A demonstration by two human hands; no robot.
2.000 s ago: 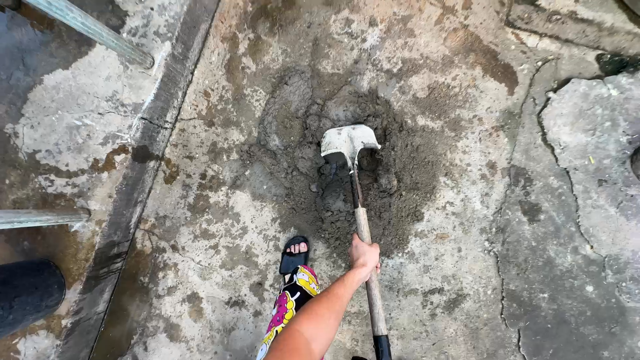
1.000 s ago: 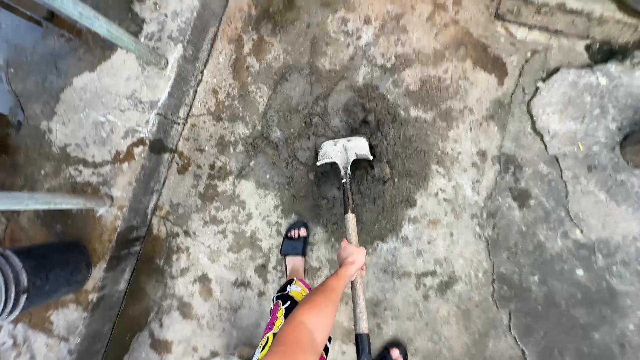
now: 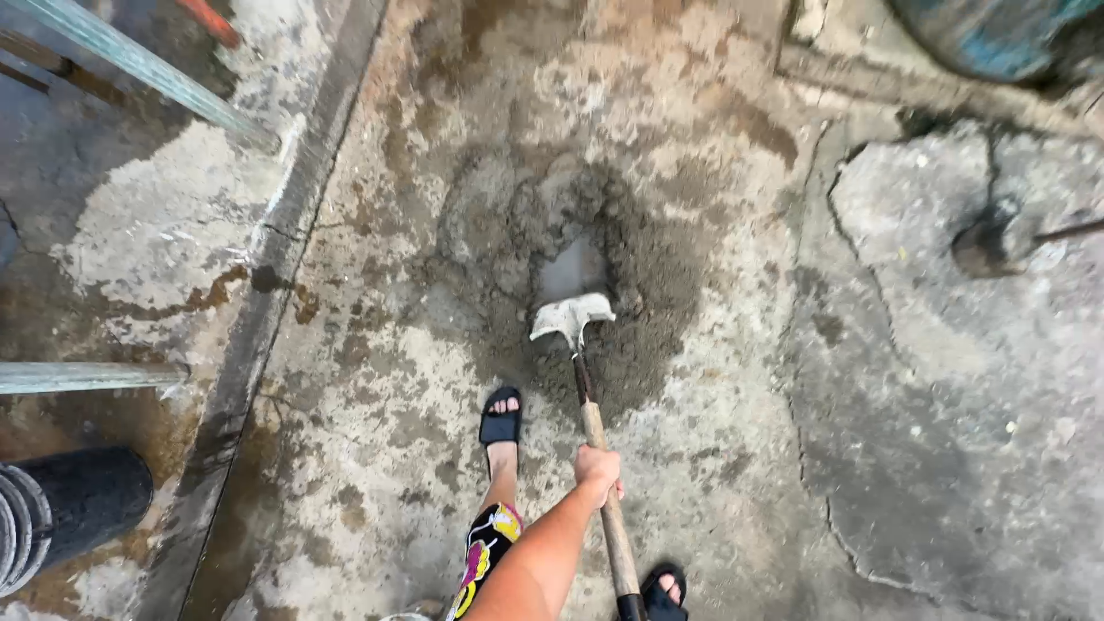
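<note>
My left hand (image 3: 597,470) is closed around the wooden shaft of a shovel (image 3: 617,543), partway down from its black lower end in view. The shovel's whitish, mortar-smeared metal head (image 3: 571,317) rests at the near side of a water-filled hollow (image 3: 573,269) in a patch of wet grey mortar (image 3: 664,285) on the concrete ground. Part of the blade is hidden in the mix. My right hand is out of view, below the bottom edge.
Both my feet wear black slides (image 3: 500,416). A black bucket (image 3: 86,500) lies at the lower left, beyond a low concrete curb (image 3: 250,345). Two greenish metal poles (image 3: 155,73) stand at left. A blue-stained round object (image 3: 1000,34) is at the upper right, above cracked concrete.
The shovel head has come back toward my feet, and pooled water now shows in the hollow beyond it. My left hand keeps its hold on the shaft.
</note>
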